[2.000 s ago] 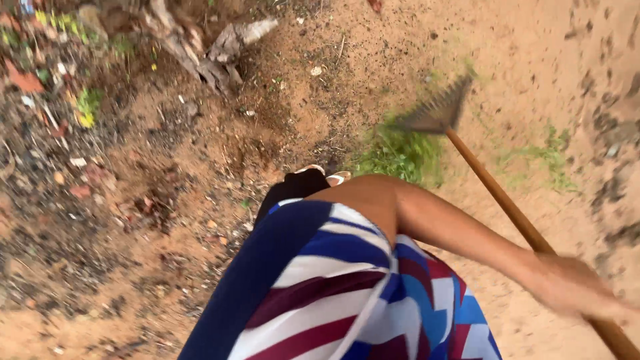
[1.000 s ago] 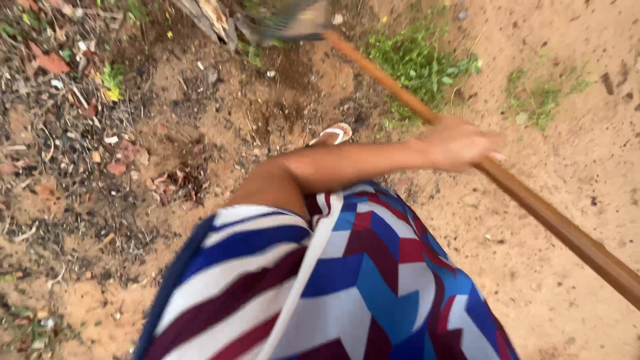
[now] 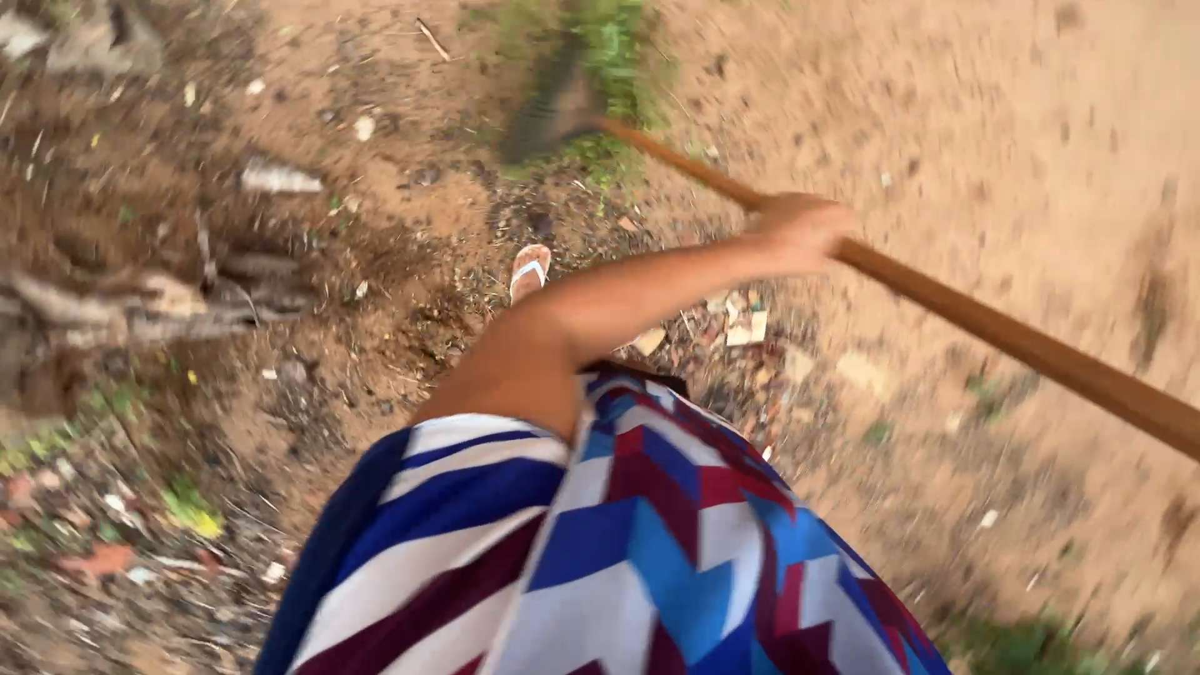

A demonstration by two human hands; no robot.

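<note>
My left hand (image 3: 802, 230) is closed around the wooden handle (image 3: 1012, 342) of a fan-shaped rake, with my forearm stretched across my body. The handle slants from the right edge up to the rake's head (image 3: 553, 117), which is blurred by motion. That head lies over or against a patch of green weeds (image 3: 623, 70) at top centre; whether its tines touch the soil cannot be told. My right hand is outside the view.
My foot in a white-strapped sandal (image 3: 531, 270) stands on the sandy ground below the rake head. Pieces of weathered wood (image 3: 141, 309) lie at the left. Stones and litter (image 3: 745, 326) are scattered near my body, with more rubble (image 3: 98, 560) at lower left.
The view has shifted and turned. A second ago the rake head was beside the wood, left of the weeds; now it is at a weed patch. My left hand has kept hold of the handle.
</note>
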